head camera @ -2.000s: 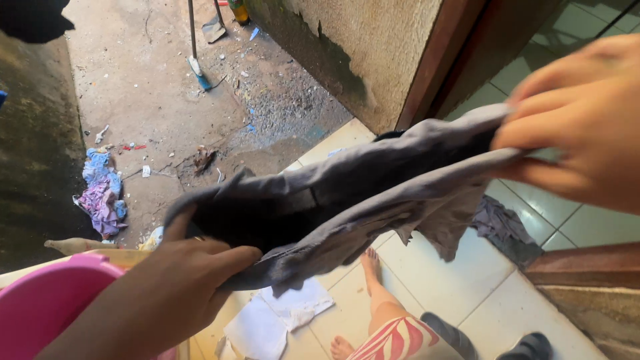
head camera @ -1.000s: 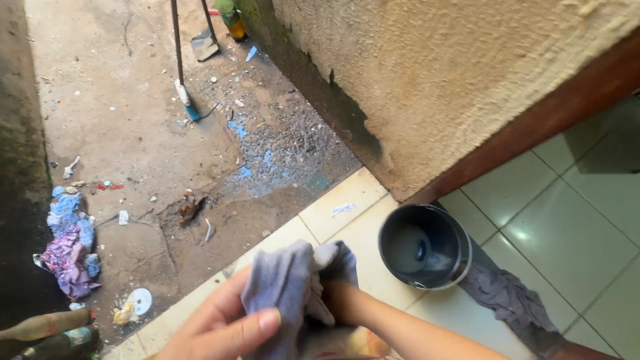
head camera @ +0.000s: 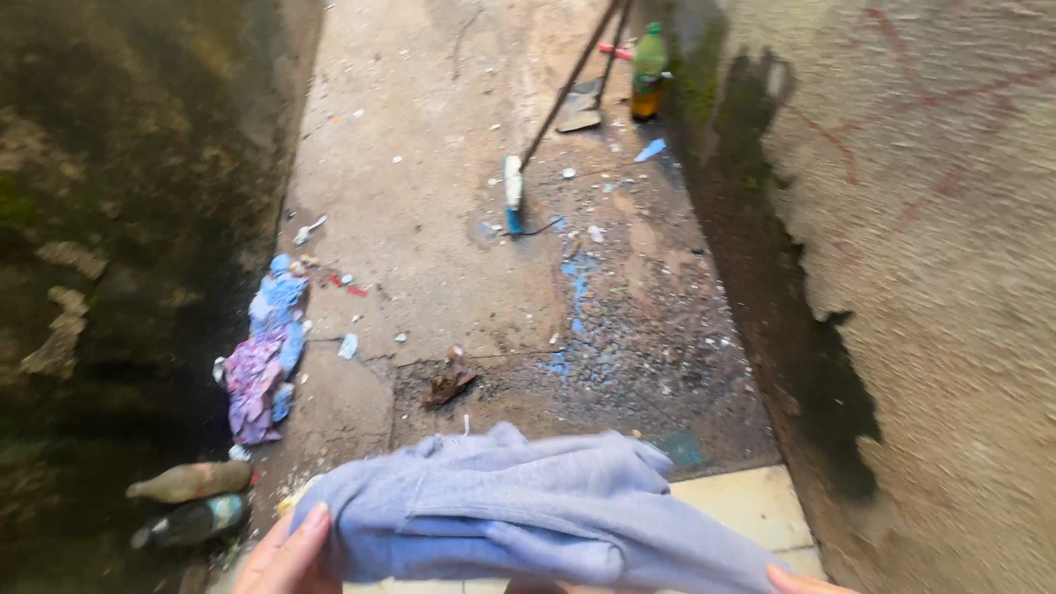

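Observation:
A light grey-blue cloth garment (head camera: 495, 503) is stretched sideways across the bottom of the view, with loose folds along its upper edge. My left hand (head camera: 289, 553) grips its left end, thumb on top. At its right end my right hand (head camera: 804, 580) pinches the fabric; only the thumb side shows, and the rest lies below the frame. The garment hides part of the cream tiles (head camera: 742, 503) beneath it.
Crumpled blue and purple cloths (head camera: 260, 363) and two bottles (head camera: 194, 483) lie by the left wall. On the rough concrete stand a broom (head camera: 513, 194), a dustpan (head camera: 582, 107) and a green bottle (head camera: 648, 70). A rough wall (head camera: 932, 289) rises at right.
The garment was bunched between my hands a second ago and is now spread wide, my hands apart. The view has swung away from the bucket and doorway.

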